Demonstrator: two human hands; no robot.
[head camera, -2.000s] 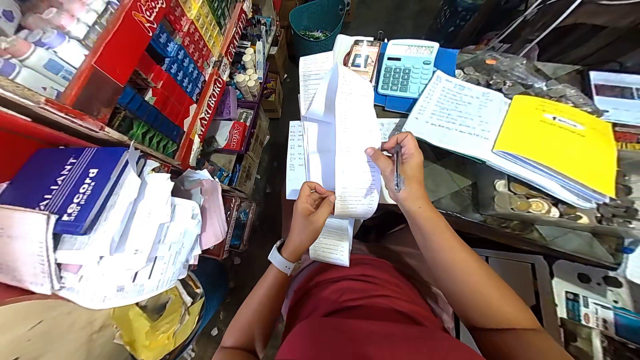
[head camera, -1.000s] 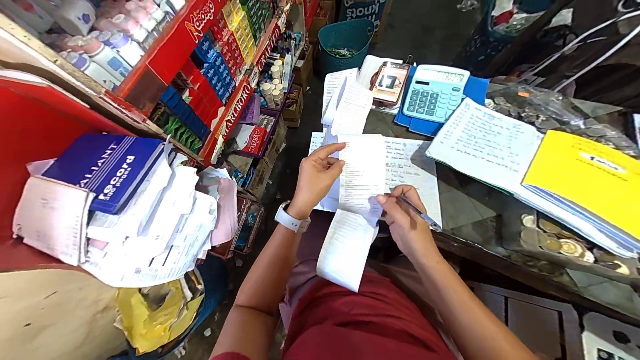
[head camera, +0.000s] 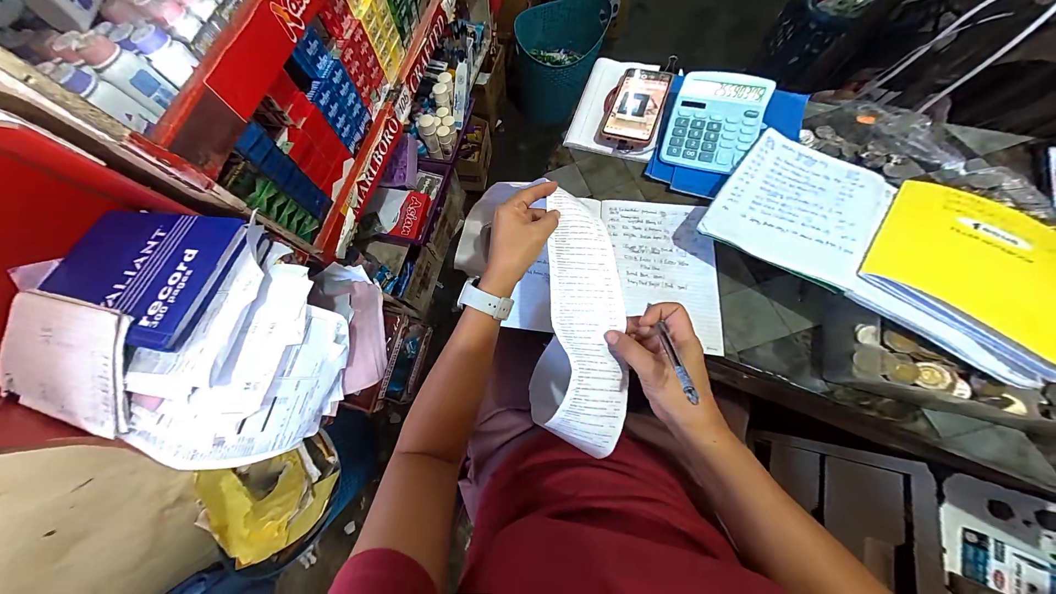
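Note:
A long printed paper receipt (head camera: 587, 305) hangs between my hands, its lower end curling over my lap. My left hand (head camera: 521, 239), with a white watch (head camera: 485, 300) on the wrist, pinches its upper left edge. Lower down, my right hand (head camera: 667, 363) holds the right edge between thumb and finger and also carries a pen (head camera: 678, 363), point downward. Behind the receipt an open notebook (head camera: 660, 280) with handwriting lies on the table edge. Beyond it are a smartphone (head camera: 637, 106) with a lit screen and a light blue calculator (head camera: 714, 124) on a blue folder.
To the right lie another handwritten notebook (head camera: 796, 210), a yellow-covered pad (head camera: 969, 264) and a tray of coins (head camera: 916, 367). On the left, a blue record book (head camera: 148, 272) and stacked papers (head camera: 239, 371) sit beside shelves of cigarette packs (head camera: 330, 107). A teal basket (head camera: 557, 66) stands behind.
My left hand has moved up along the receipt, which now hangs longer between both hands. The upper part of the paper that covered the white pad beside the phone no longer lies there.

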